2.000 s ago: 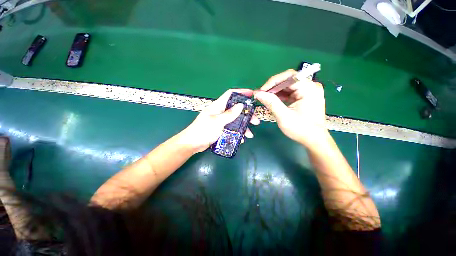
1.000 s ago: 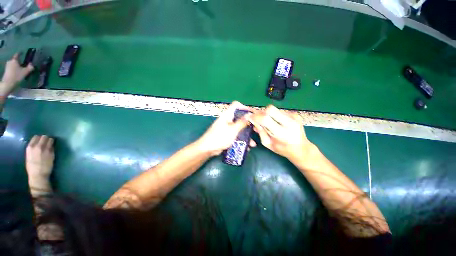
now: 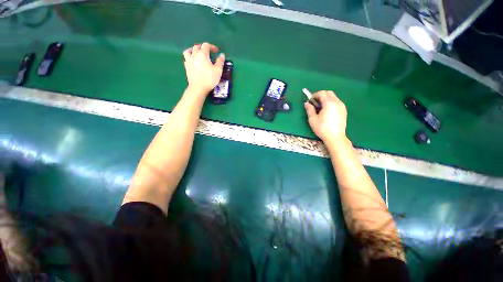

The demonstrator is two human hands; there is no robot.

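Note:
A black handset housing (image 3: 223, 83) lies on the green belt, its pale patterned part partly covered by my left hand. My left hand (image 3: 203, 70) is over its upper left side, fingers spread, thumb at its upper end. A second housing (image 3: 271, 99) lies to the right, with a small round black module (image 3: 284, 107) against its side. My right hand (image 3: 328, 114) is closed on a slim tool, apparently tweezers (image 3: 308, 94), with a pale end pointing up-left; its other end is hidden in the fingers.
Two black housings (image 3: 50, 59) lie at the belt's far left. Another housing (image 3: 423, 114) lies at the right with a round module (image 3: 422, 137) below it. A speckled metal rail (image 3: 265, 136) borders the near side. Equipment and white material (image 3: 415, 37) stand beyond, upper right.
The housing held in both hands is now on the belt by my left hand. My hands have moved apart, left hand up-left, right hand slightly right and up. The neighbouring person's hands have left the left side.

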